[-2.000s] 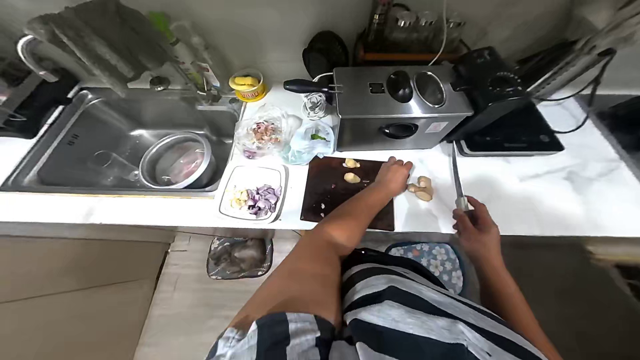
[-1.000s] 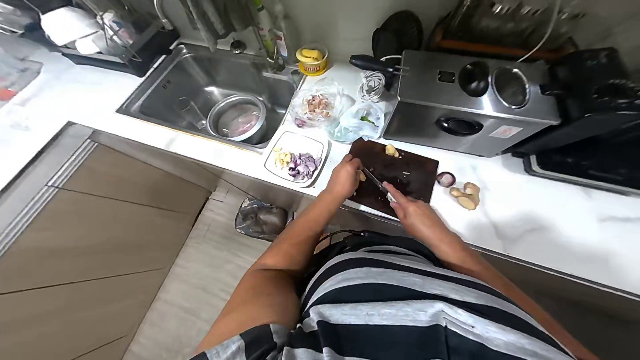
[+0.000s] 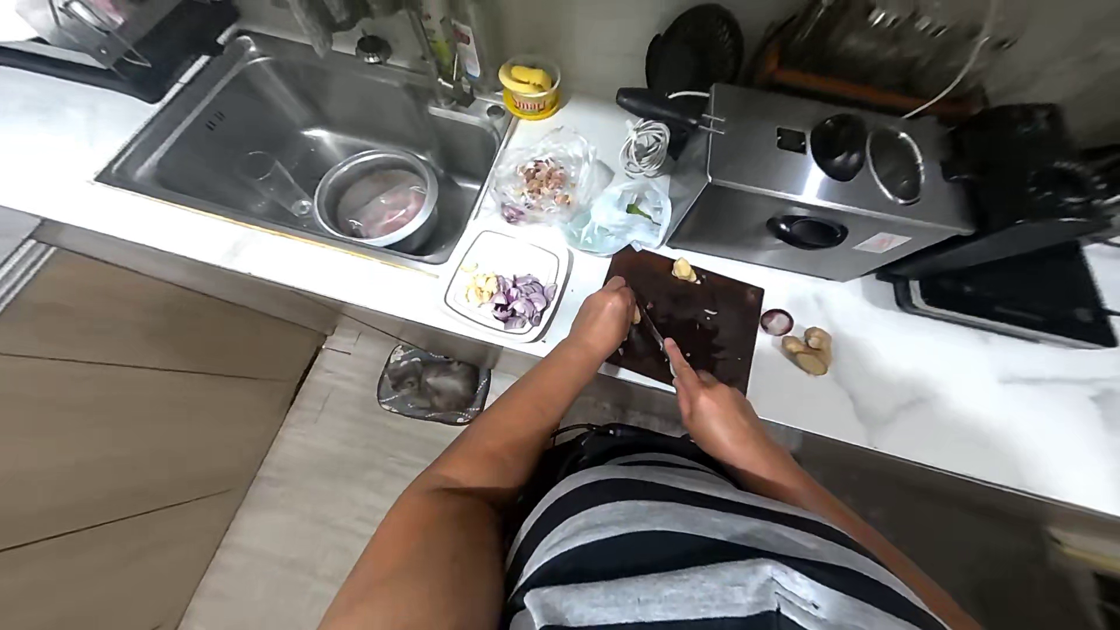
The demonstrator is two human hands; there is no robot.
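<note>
My left hand point(image 3: 605, 313) grips a small pale piece of peeled ginger point(image 3: 636, 315) near the left edge of a dark brown cutting board point(image 3: 726, 306). In my right hand point(image 3: 710, 404) is a kitchen knife point(image 3: 651, 327), its blade against or close beside that piece. Another peeled piece of ginger point(image 3: 684, 269) lies at the board's far edge. Right of the board are a cut red onion point(image 3: 776, 322) and unpeeled ginger root point(image 3: 808, 352). To its left, a white square dish point(image 3: 457, 308) holds chopped purple onion point(image 3: 523, 302) and pale garlic point(image 3: 480, 287).
A steel appliance point(image 3: 752, 229) stands behind the board. Plastic bags point(image 3: 618, 217) with peelings and a yellow tub point(image 3: 530, 103) are behind the dish. The sink point(image 3: 289, 96) at left holds a metal pot point(image 3: 331, 184) with bagged meat. A cat point(image 3: 437, 385) lies in a bed on the floor.
My left hand has moved from the board's right side to its left, holding ginger. The knife, earlier right of the board, is now over it in my right hand. The view has shifted.
</note>
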